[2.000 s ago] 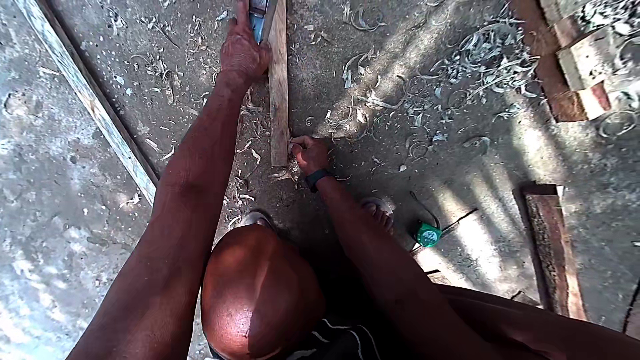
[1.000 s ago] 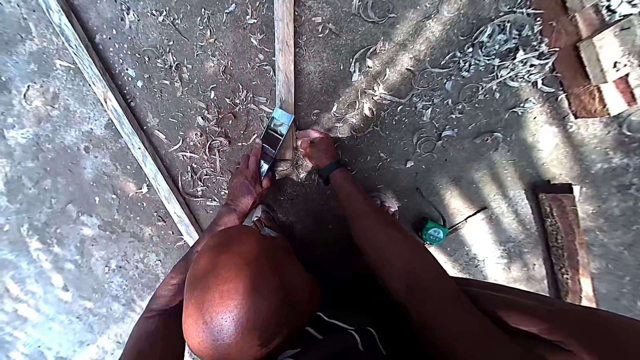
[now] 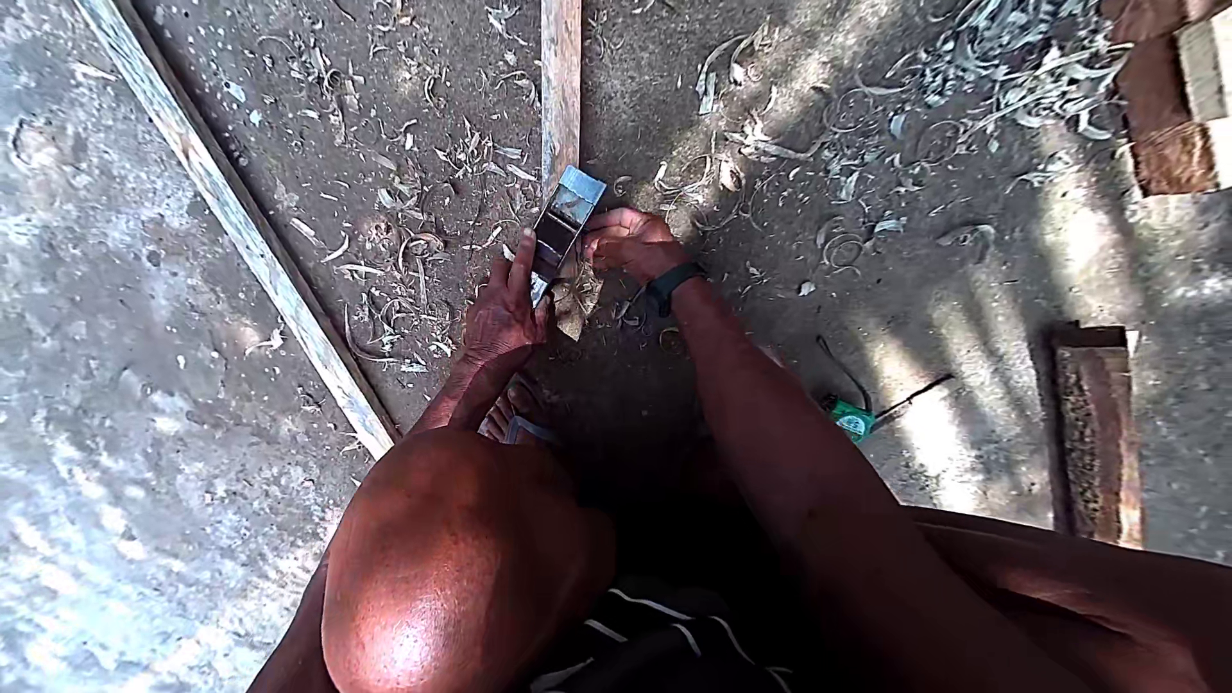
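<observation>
My left hand grips the rear of a metal hand plane, which lies aslant over the near end of a narrow wooden strip. The strip runs away from me to the top edge of the view. My right hand, with a dark band on its wrist, is at the right side of the plane near the strip's end. Its fingers are bent; what they hold there is hidden. Curled wood shavings lie around the strip.
A long pale board lies diagonally on the left. On the right are a green tape measure, a rough wood offcut and wood blocks. More shavings are heaped at top right. My foot is just below my left hand.
Two seconds ago my left hand was far up the strip with the plane; it has come back toward me to the near end. My right hand has stayed by that end.
</observation>
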